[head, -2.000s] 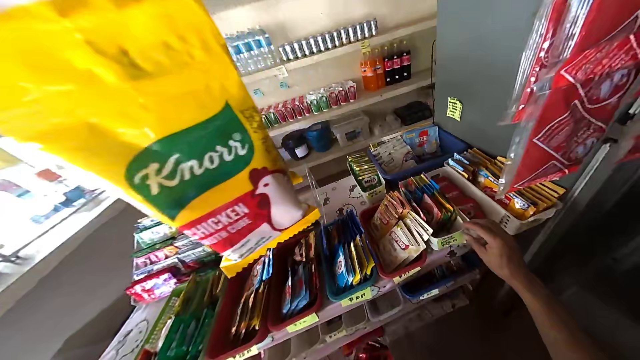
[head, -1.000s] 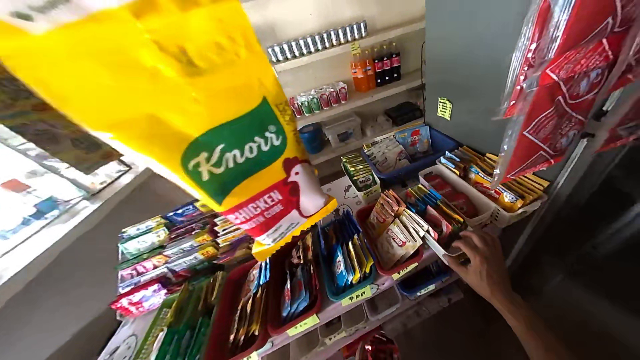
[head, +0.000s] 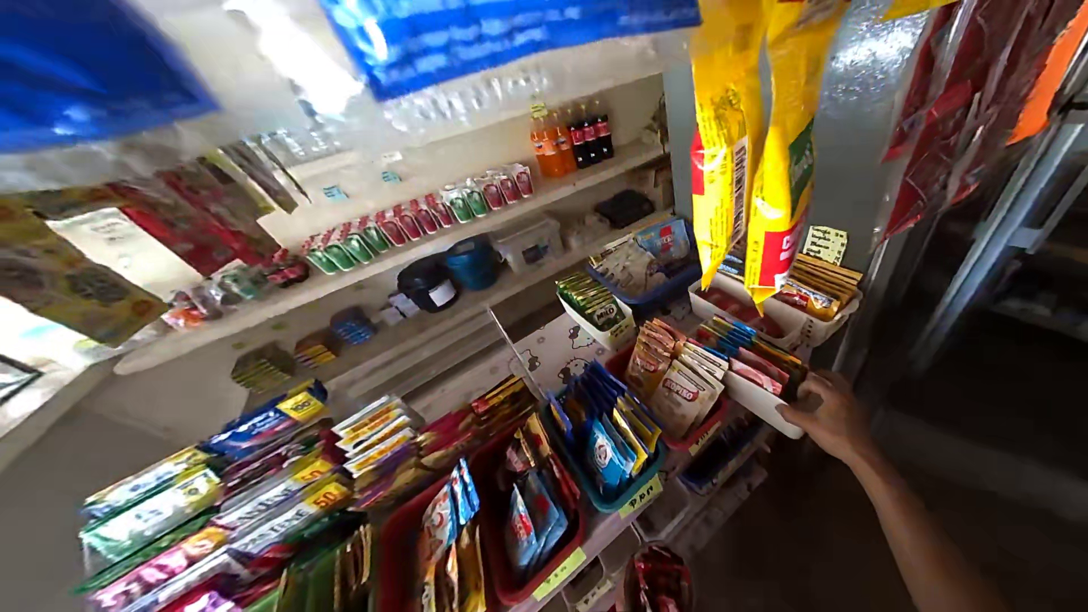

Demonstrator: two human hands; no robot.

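My right hand (head: 829, 416) is at the front end of a white plastic basket (head: 761, 405) of upright sachets (head: 756, 367), its thumb and fingers on the basket's edge. Just left of it, a red basket (head: 707, 432) carries brown and cream coffee sachets (head: 680, 395). Further left come a teal basket (head: 614, 503) with blue and yellow sachets and another red basket (head: 568, 544). Behind stand a white box of green sachets (head: 599, 308) and a blue basket (head: 650, 293) with packets. My left hand is not in view.
Yellow seasoning packs (head: 778, 187) hang in front of the baskets, with red packs (head: 931, 127) to their right. Blue packs (head: 510, 38) hang overhead. Bottles (head: 569, 140) and small cartons (head: 416, 219) line the back shelf (head: 586, 183). Sachet rows (head: 255, 493) fill the lower left.
The view has shifted, and the large yellow pack no longer covers the upper left. My right hand stays at the white basket's front; its label, visible two seconds ago, is not seen now.
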